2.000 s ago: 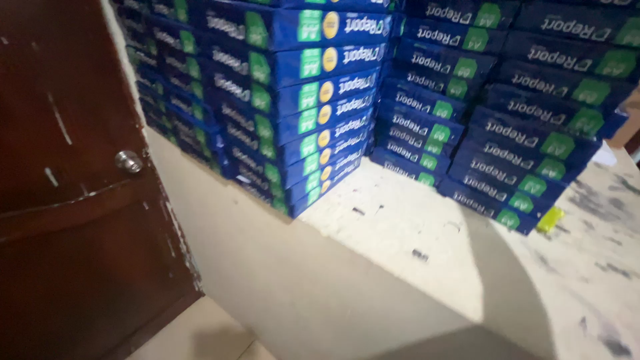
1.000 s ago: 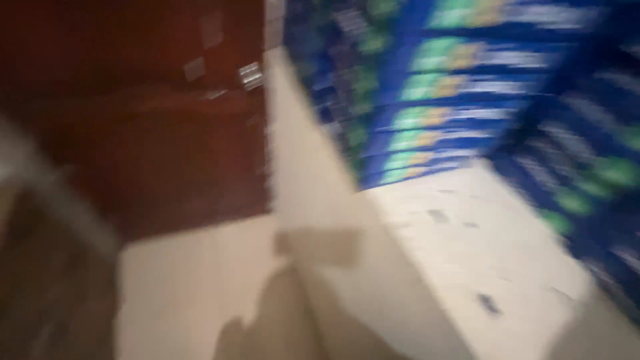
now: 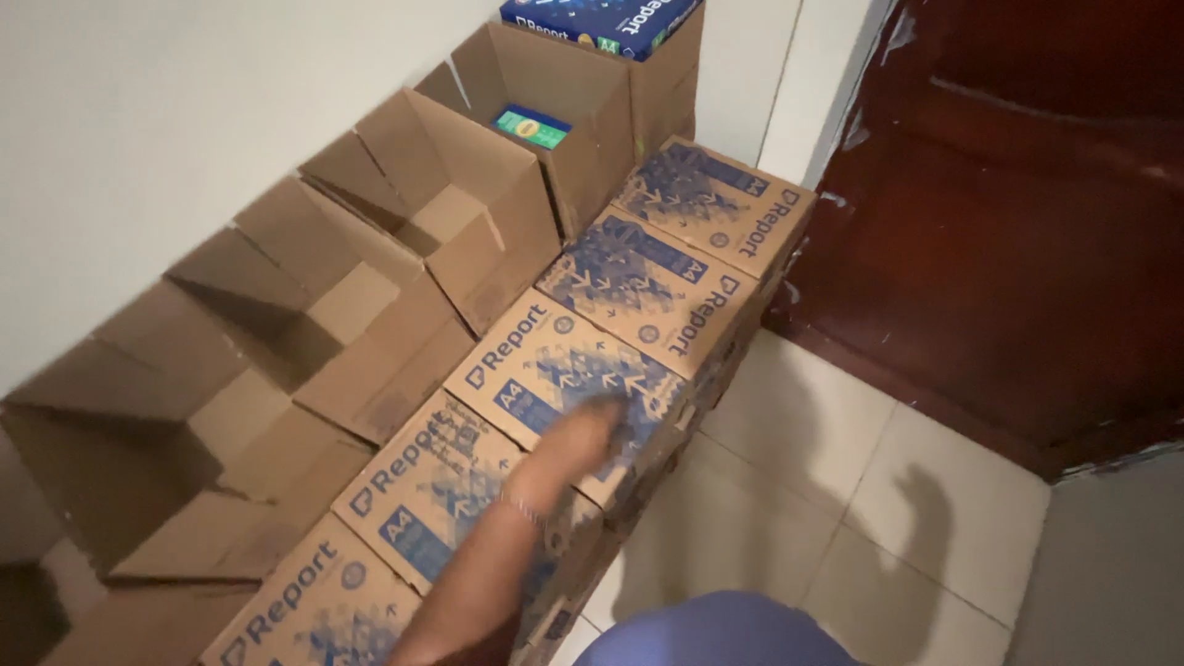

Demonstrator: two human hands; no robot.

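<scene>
An arm with a thin bracelet reaches in from the bottom, left of my blue clothing; I take it for my left hand [image 3: 597,430]. Blurred by motion, it is over or on the printed lid of a closed cardboard paper box [image 3: 518,347]; its fingers are not clear. Below it lies another closed box [image 3: 407,518], with handwriting on its lid. Behind the row of closed boxes stand open cardboard boxes [image 3: 499,250]. One open box [image 3: 592,171] has a blue and green paper ream [image 3: 532,127] inside. My right hand is out of view.
A blue ream [image 3: 610,23] tops the farthest box, against the pale wall [image 3: 185,111]. Tiled floor [image 3: 832,462] with shadows lies right of the boxes, beside a dark reddish-brown door [image 3: 1017,231]. My blue clothing [image 3: 721,634] shows at the bottom.
The view has swung from the stacked blue reams to the rows of cardboard boxes. An arm and hand have come into view; no hand showed in the earlier frames.
</scene>
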